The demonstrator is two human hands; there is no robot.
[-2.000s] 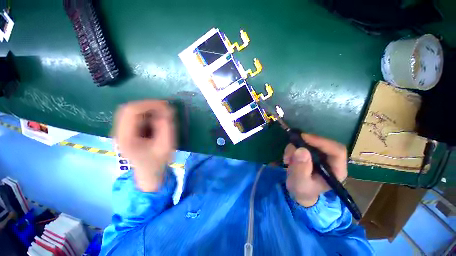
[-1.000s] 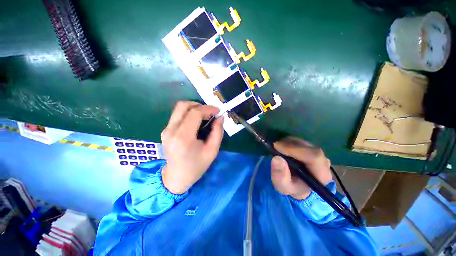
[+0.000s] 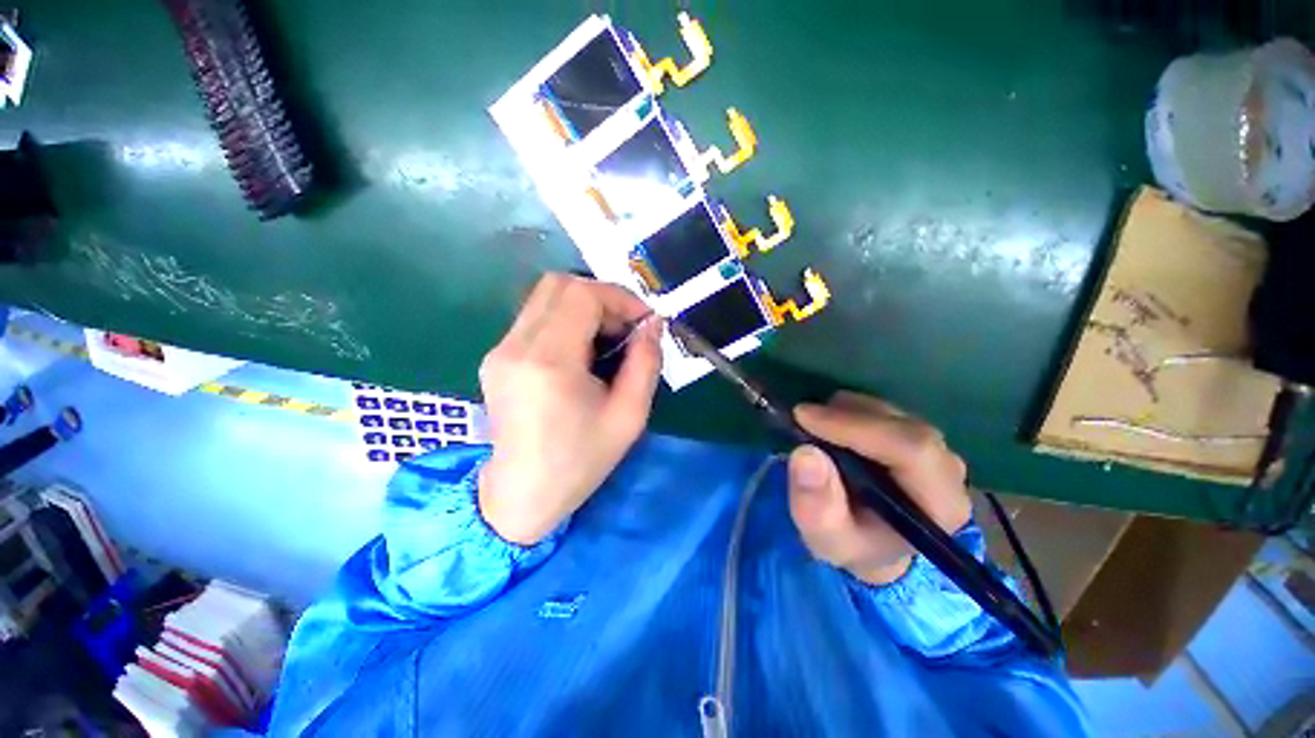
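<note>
A white backing strip (image 3: 574, 203) lies slanted on the green mat with several dark LCD modules (image 3: 685, 248) on it; orange-yellow flex tails (image 3: 764, 228) stick out on its right side. My right hand (image 3: 877, 490) holds the black soldering iron (image 3: 906, 516) like a pen, its tip at the left edge of the nearest module. My left hand (image 3: 571, 401) has thumb and fingertips pinched at the same spot, beside the iron tip. A very thin thread, probably solder wire (image 3: 623, 340), shows between its fingers. The exact contact point is too small to tell.
A dark ridged band of parts (image 3: 242, 108) lies at the upper left. A brown cardboard pad (image 3: 1154, 346) with wires on it and a clear tape roll (image 3: 1237, 127) are at the right, beside a black object. A cardboard box (image 3: 1154, 584) stands below the bench edge.
My left hand has come from the left to the strip's near end. The iron tip has moved from the nearest flex tail to the left edge of the nearest module. The view has shifted slightly.
</note>
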